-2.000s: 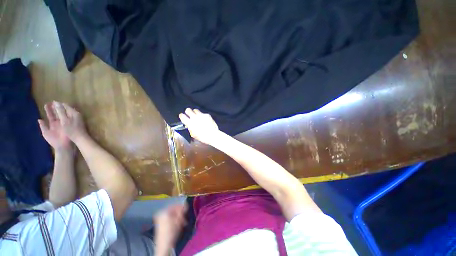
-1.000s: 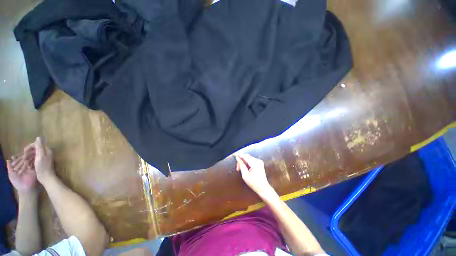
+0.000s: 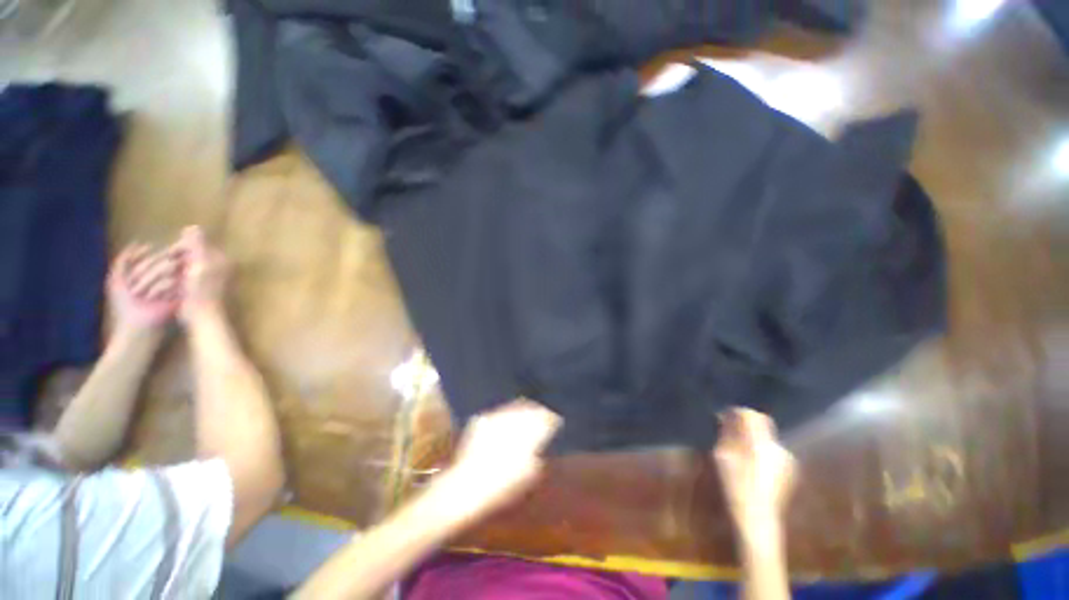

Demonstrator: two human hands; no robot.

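A large black garment [image 3: 563, 270] lies spread over the brown wooden table in front of me, its lower edge near the table's front. My left hand [image 3: 510, 445] is curled at the garment's lower left edge and grips the black garment. My right hand [image 3: 753, 451] is curled at the lower right edge and grips it too. Both hands are blurred. No snips can be made out in either hand.
The table [image 3: 317, 305] has a joint line left of my left hand and a yellow front edge. A seated person's hands [image 3: 170, 281] and striped sleeve show at left, beside a navy garment [image 3: 53, 223]. More black cloth [image 3: 610, 29] lies beyond. Blue plastic [image 3: 1043, 574] shows at lower right.
My left hand has come onto the garment's lower edge, and my right hand has moved right along it. The garment has been pulled towards me and spread to the right, apart from the cloth beyond.
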